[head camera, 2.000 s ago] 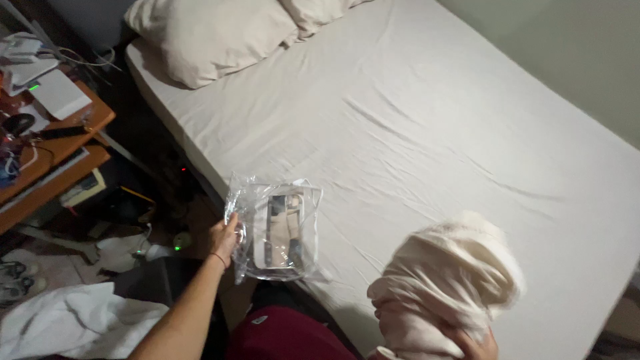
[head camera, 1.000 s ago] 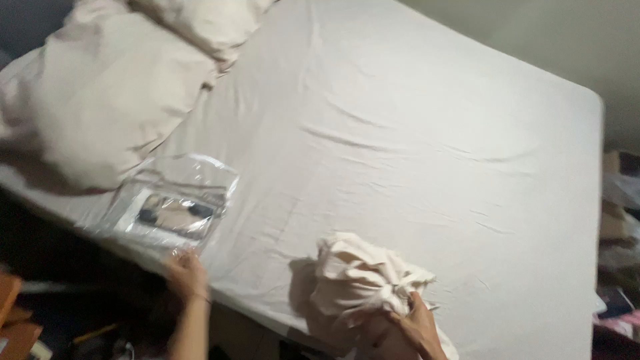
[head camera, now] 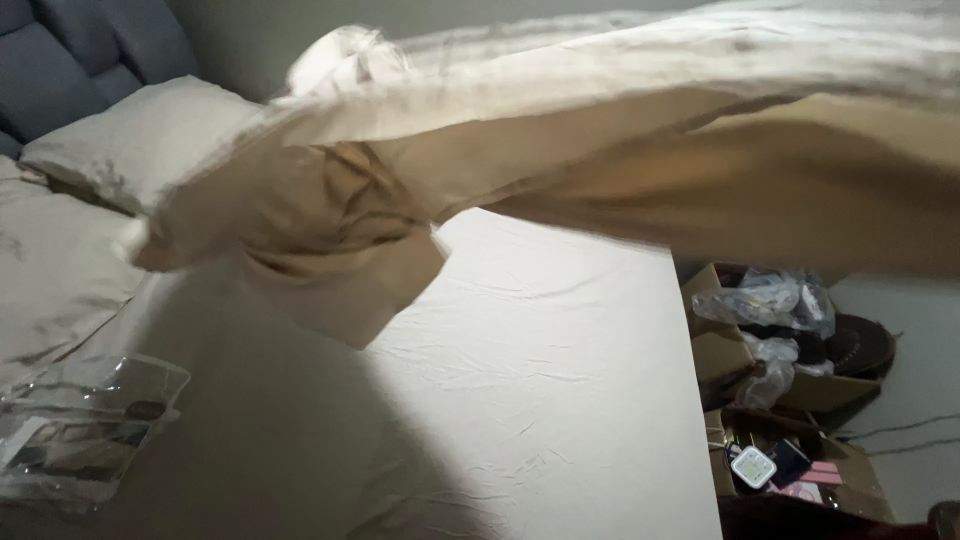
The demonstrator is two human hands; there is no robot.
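A large beige cloth, blurred by motion, is spread out in the air above the bed and reaches past the right edge of the view. Its lower left part hangs in folds over the fitted sheet on the mattress. At the lower left, a clear plastic package with a printed insert lies on the bed beside the pillows. Neither my left hand nor my right hand can be seen.
Two pillows rest at the left, below a grey padded headboard. Right of the mattress stand open cardboard boxes with plastic bags, a small white device and other items.
The cloth, earlier bunched in my right hand on the bed, is now opened out in the air. My left hand has left the package, and both hands are out of sight. The view has swung right.
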